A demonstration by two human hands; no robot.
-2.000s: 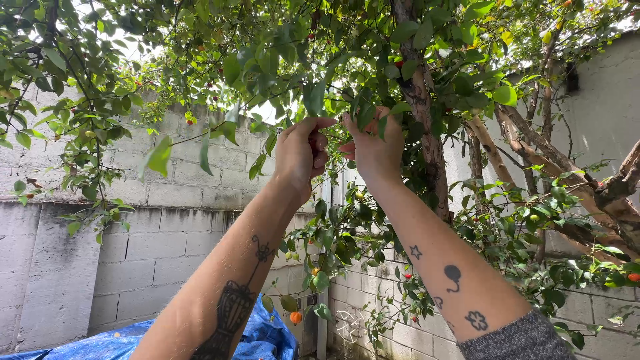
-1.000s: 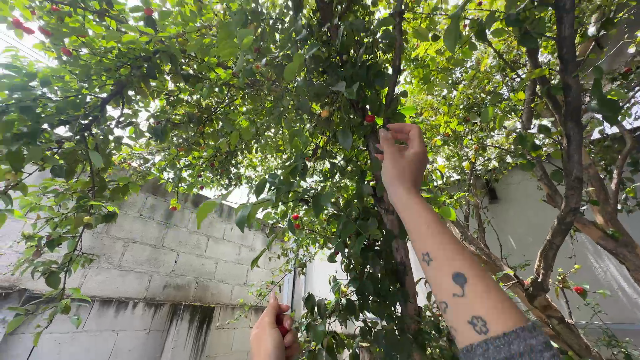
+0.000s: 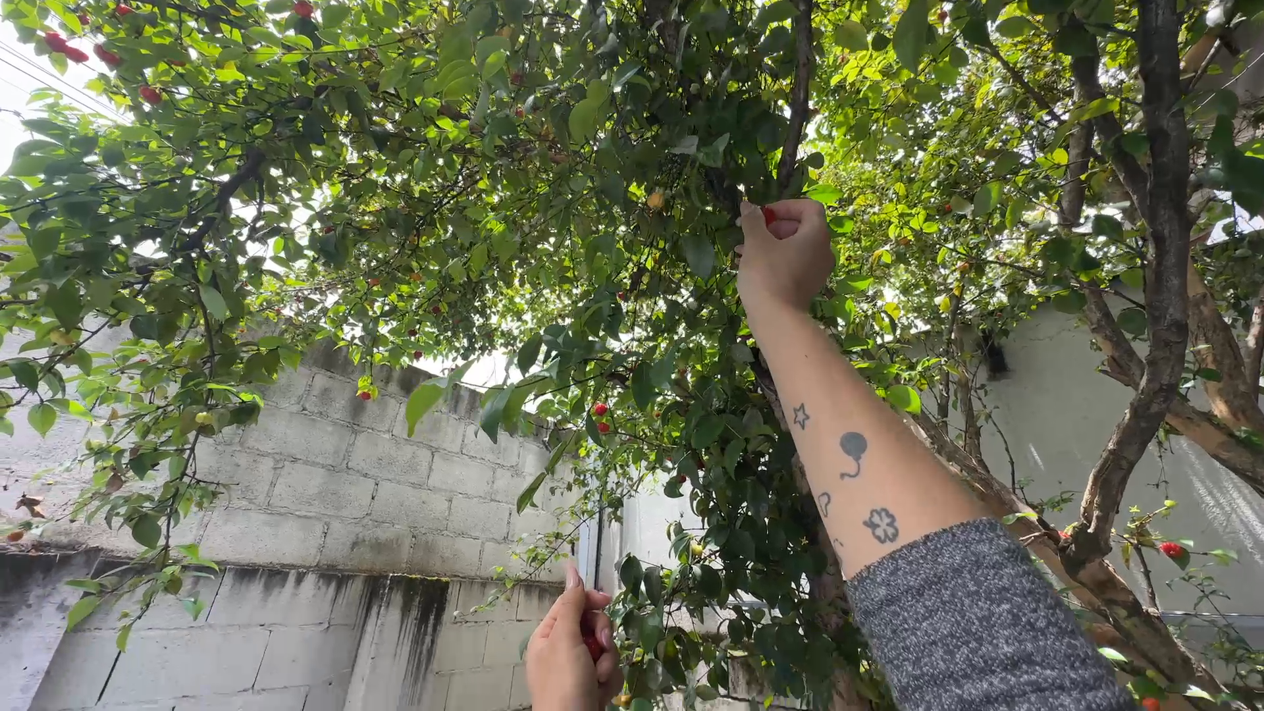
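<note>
High among the leaves of a fruit tree, my right hand (image 3: 787,255) has its thumb and forefinger closed on a small red fruit (image 3: 768,214) beside a branch. Below and to the left, my left hand (image 3: 573,647) is curled around red fruit (image 3: 593,647), partly hidden by the fingers; how many pieces it holds cannot be told. Another red fruit (image 3: 600,408) hangs between the two hands, and a yellowish-orange one (image 3: 655,200) hangs left of my right hand.
More red fruits (image 3: 67,47) hang at the upper left. A concrete block wall (image 3: 326,484) stands behind the leaves on the left. A thick forked branch (image 3: 1136,434) rises on the right, before a plain grey wall (image 3: 1047,395).
Two seconds ago both hands were up close together in the leaves. My left hand has dropped, while my right hand has reached higher and closed on the red fruit. The view has tilted upward.
</note>
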